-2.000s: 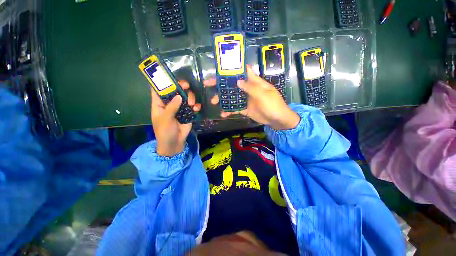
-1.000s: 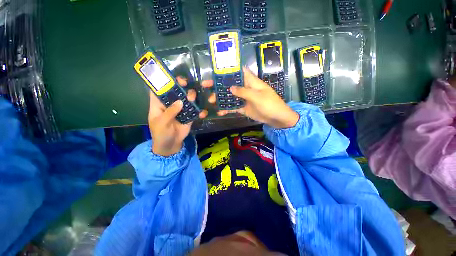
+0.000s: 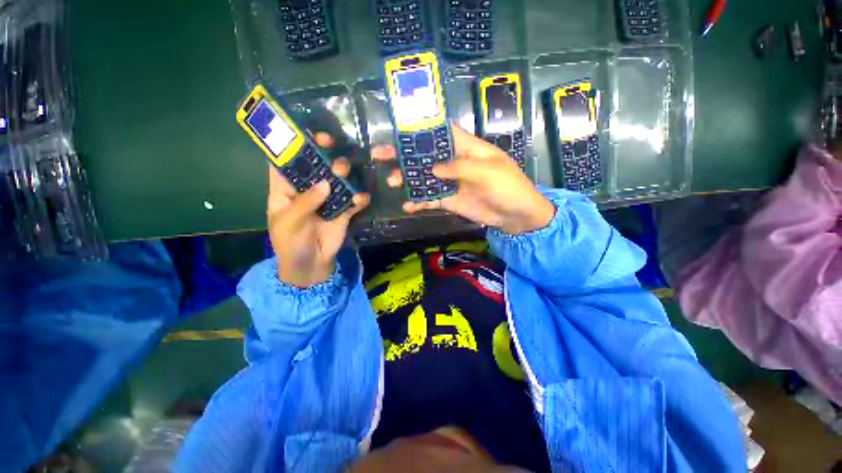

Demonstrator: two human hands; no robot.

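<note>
My left hand (image 3: 306, 217) holds a keypad phone (image 3: 294, 152), tilted with its top to the left; its yellow-framed screen is lit white and dark blue, and my thumb lies on the keypad. My right hand (image 3: 494, 185) holds a second keypad phone (image 3: 420, 125) nearly upright, its screen lit white and blue, my thumb on its keys. Both phones are over the near edge of a clear plastic tray (image 3: 653, 196). Two more phones lie in the tray's near row, one with a dark screen (image 3: 503, 115) and one with a paler screen (image 3: 578, 134).
Several phones (image 3: 469, 26) lie in the tray's far row, cut off by the top edge. A red pen (image 3: 713, 17) and small dark blocks (image 3: 764, 39) lie at the right on the green bench (image 3: 157, 120). Other trays (image 3: 55, 175) are at the left. A pink sleeve (image 3: 775, 268) is at the right.
The left phone has moved slightly left and up, and its screen shows a different pattern. The right phone has shifted slightly up, and its thumb has moved a little on the keys.
</note>
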